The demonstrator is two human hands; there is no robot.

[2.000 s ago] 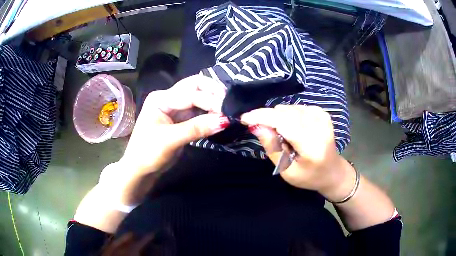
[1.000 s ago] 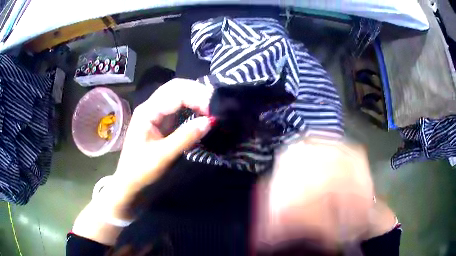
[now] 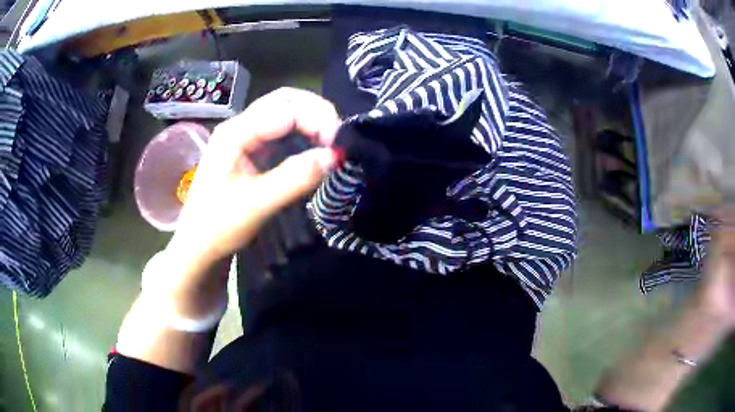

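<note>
A black-and-white striped garment [image 3: 536,185] lies bunched on my black-clothed lap. Its plain black inner part [image 3: 411,173] faces up. My left hand [image 3: 250,169] pinches the left edge of the black part between thumb and fingertips. My right hand [image 3: 721,298] is far out at the right edge, blurred and cut off, with only part of it and the forearm showing; its fingers and anything in them cannot be seen. No needle or thread can be made out.
A white-covered table edge [image 3: 516,18] spans the top. A box of small spools [image 3: 197,90] and a pink basket [image 3: 165,173] stand on the floor at left. Striped garments hang at far left [image 3: 48,177] and lie at right [image 3: 675,261]. A blue-edged grey board [image 3: 685,145] is at right.
My right hand has moved from the black cloth, down across my lap, to the far right edge. My left hand keeps its pinch. The view has shifted slightly.
</note>
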